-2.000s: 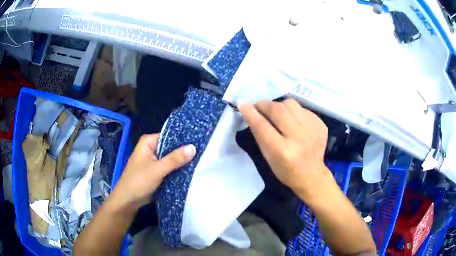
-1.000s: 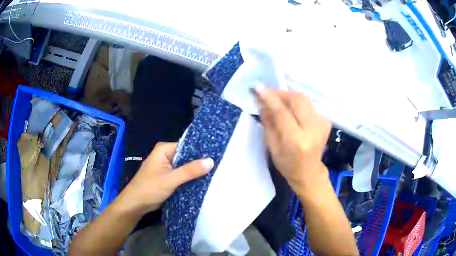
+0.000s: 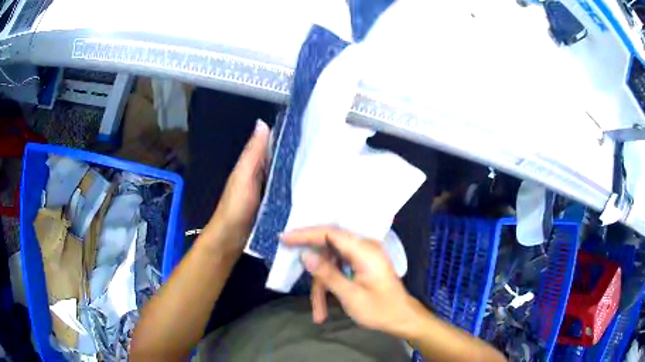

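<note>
A speckled navy piece (image 3: 283,162) with pale lining (image 3: 332,170) beside it hangs from the white table's edge over my lap. More navy fabric (image 3: 368,15) shows behind it on the tabletop. My left hand (image 3: 244,180) is upright along the navy piece's left edge, fingers straight; whether it grips the fabric is hidden. My right hand (image 3: 346,272) is at the lower end of the lining, fingertips on it, with a small dark thing partly hidden between the fingers.
A blue crate (image 3: 177,226) of grey, tan and white cut pieces stands at the left. Blue mesh baskets (image 3: 460,261) with dark scraps and a red basket (image 3: 597,297) are at the right. A printed ruler scale (image 3: 177,60) runs along the table (image 3: 177,21) edge.
The navy and pale work has shifted up onto the table edge and straightened. My right hand has moved down from the table edge to its lower end. My left thumb has left the navy face.
</note>
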